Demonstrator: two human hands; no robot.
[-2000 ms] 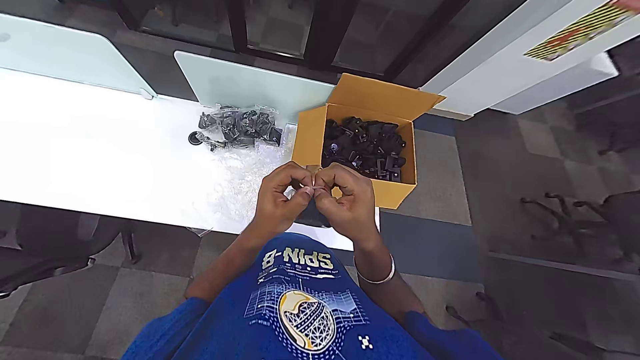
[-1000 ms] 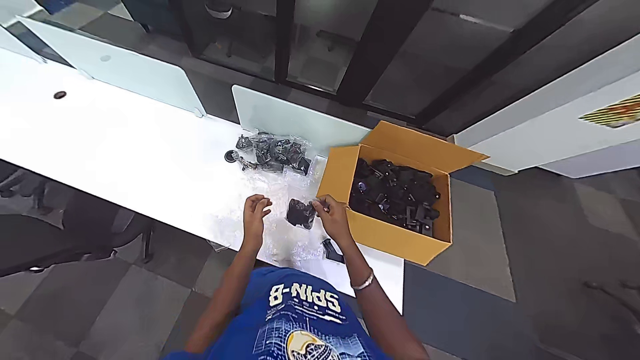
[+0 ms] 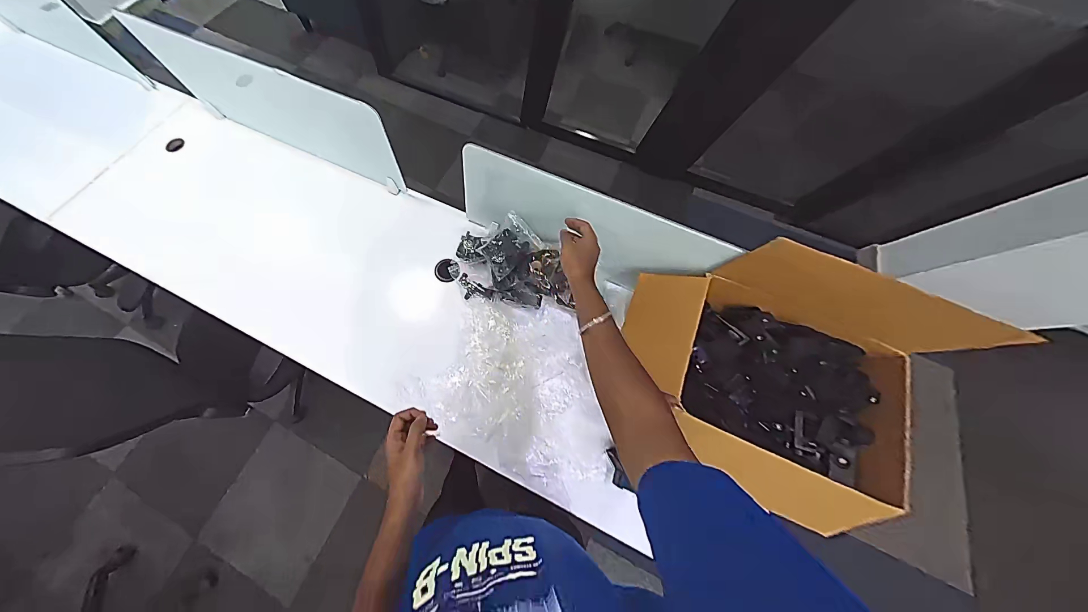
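My right hand reaches to the far side of the desk, at the right edge of a pile of black parts in clear plastic bags; whether its fingers grip a bag cannot be told. At the desk's near edge is my left hand, its fingers curled together; whether something small is between them is unclear. Empty clear plastic wrappers lie spread between my hands. An open cardboard box to the right holds many black parts. A dark item lies partly hidden by my right arm.
A pale divider panel stands along the back of the white desk, with another divider farther left. A round dark cable hole is in the desktop. Dark chairs stand along the near side.
My right hand has gone from near the wrappers to the bagged pile at the back. My left hand is now at the desk's near edge. The black part seen between my hands is no longer there.
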